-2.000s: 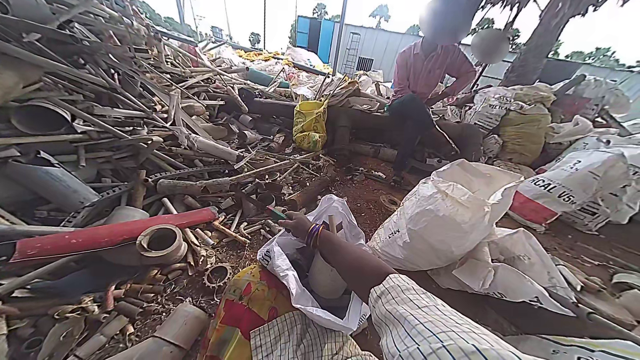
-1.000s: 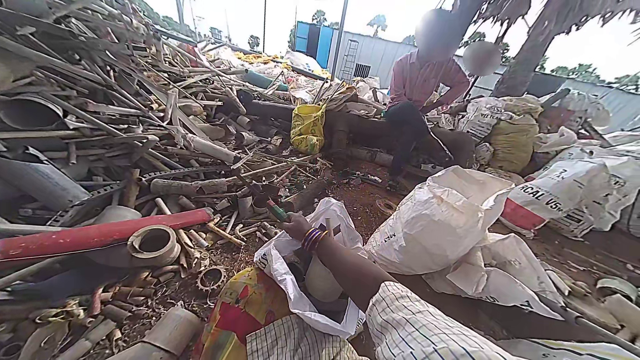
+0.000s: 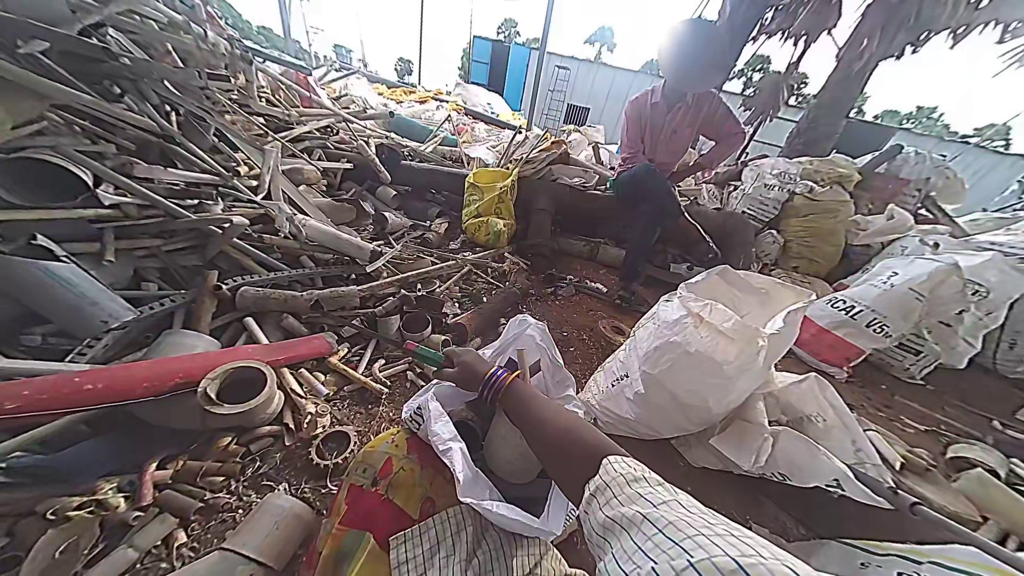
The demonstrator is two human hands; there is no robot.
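Note:
My right hand (image 3: 464,370), with bangles at the wrist, is closed around the green and red handle (image 3: 424,354) of a tool. A thin dark blade or rod seems to run left from the handle over the scrap. Below the forearm stands an open white woven sack (image 3: 436,400) with pipe pieces (image 3: 512,450) inside. My left hand is not visible; a checked sleeve (image 3: 472,544) shows at the bottom edge. Red and yellow patterned cloth (image 3: 392,488) lies left of the sack.
Piled scrap pipes fill the left, with a red pipe (image 3: 160,372) and a pipe collar (image 3: 240,394) nearby. A full white sack (image 3: 696,352) stands to the right. A person (image 3: 672,136) sits beyond, near a yellow bag (image 3: 490,206). More sacks (image 3: 904,304) stand far right.

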